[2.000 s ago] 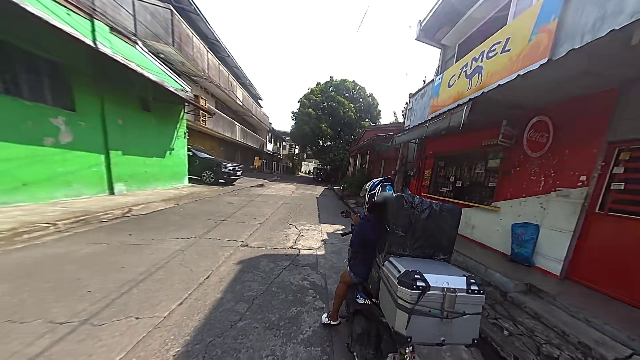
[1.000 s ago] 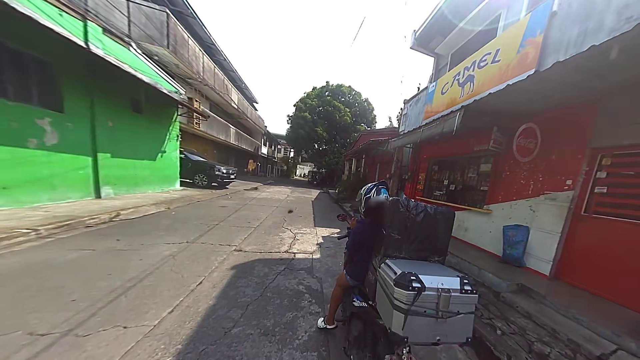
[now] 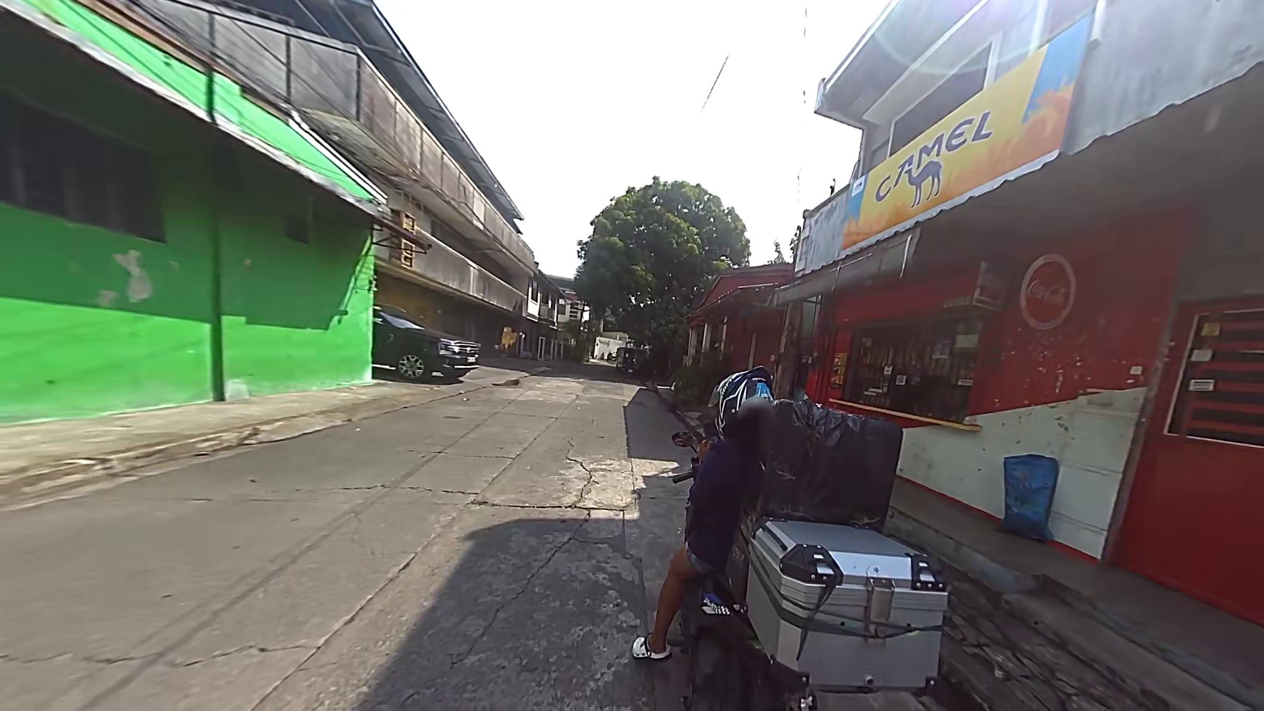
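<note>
Neither of my hands shows in the head view. Nearest to me, at the lower right, is a motorcycle [image 3: 716, 662] with a silver hard-sided top box [image 3: 844, 602] that has black corners and straps around it. Another person [image 3: 721, 504] in a helmet [image 3: 743, 395], dark shirt and shorts sits astride it, one foot in a white shoe [image 3: 650, 648] on the road. Beside this person stands a large load wrapped in black plastic [image 3: 829, 462]. What the person's hands hold is hidden.
A cracked concrete road [image 3: 395, 533] runs ahead toward a large tree [image 3: 662, 252]. A green wall [image 3: 286, 346] and a dark parked car [image 3: 423, 348] line the left. On the right are a raised kerb [image 3: 973, 568], a red-and-white storefront [image 3: 1096, 395] and a blue sack [image 3: 1029, 494].
The view has shifted slightly. The person on the motorcycle and the silver box stay in nearly the same place; no hand of mine appears in any frame.
</note>
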